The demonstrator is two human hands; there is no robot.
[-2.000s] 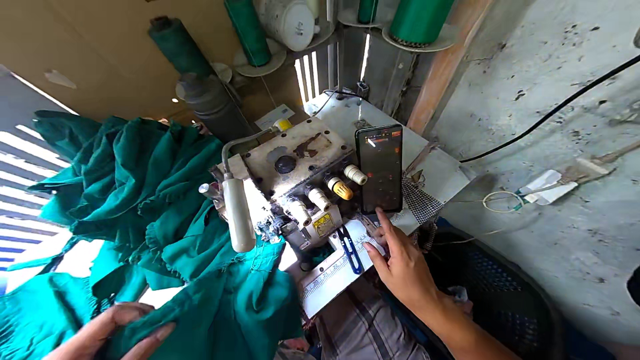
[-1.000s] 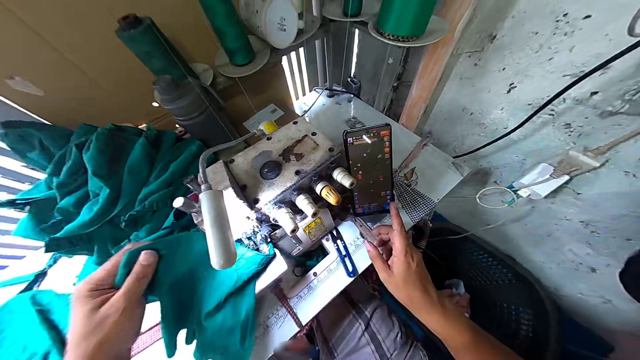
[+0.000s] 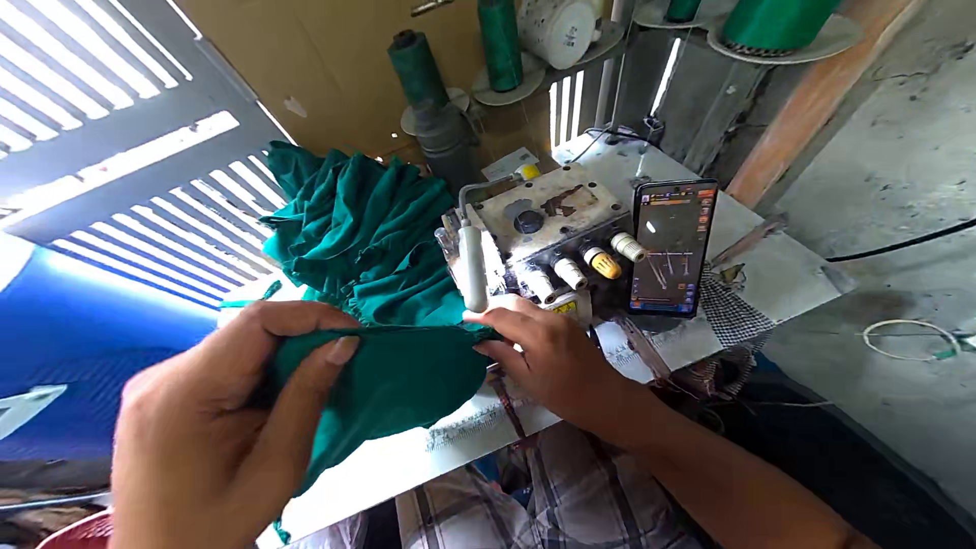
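A green fabric piece is stretched between my two hands, with its upper edge nearly level. My left hand pinches that edge between thumb and fingers at the left. At its right end my right hand grips the cloth just in front of the overlock sewing machine. The machine's presser area is largely hidden behind my right hand. Behind the held piece, a heap of gathered green fabric lies left of the machine. A lit smartphone stands upright at the machine's right.
Green thread cones stand on holders behind the machine. A checked cloth hangs over the right part of the white machine table. A blue surface is at the left, and a concrete wall rises at the right.
My right hand has left the phone and now grips the green fabric. My left hand has raised its part of the cloth. The blue-handled tool seen beside the machine is now hidden. The view has shifted left.
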